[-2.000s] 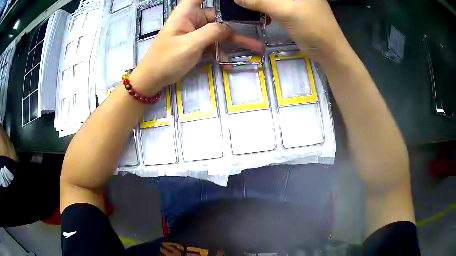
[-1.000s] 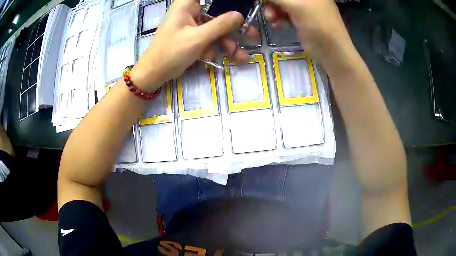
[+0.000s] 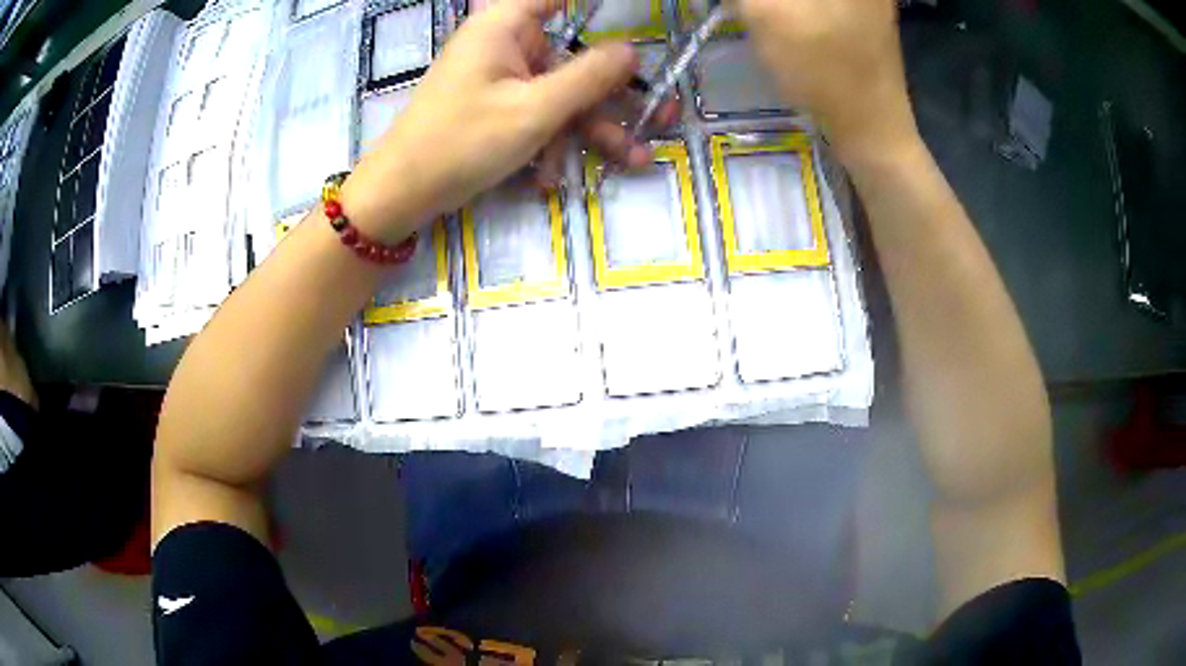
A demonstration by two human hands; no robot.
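My left hand, below a red bead bracelet, holds a clear housing at the top centre. The housing is tilted, so mostly its shiny edge shows. My right hand is at the housing's upper right end, partly cut off by the top edge; its fingertips are hidden or blurred. Yellow-bordered housings lie in rows on a white tray liner below my hands. A black-bordered housing lies left of my left hand.
Pale window sheets and a stack of black-grid adhesive sheets are at the left. A small clear bag and a flat dark rectangular item lie on the dark bench at the right. Another person's sleeve shows at the left edge.
The held housing has turned from nearly flat to steeply tilted, and its dark face is no longer plainly visible. My right hand has shifted slightly. The laid-out housings have not moved.
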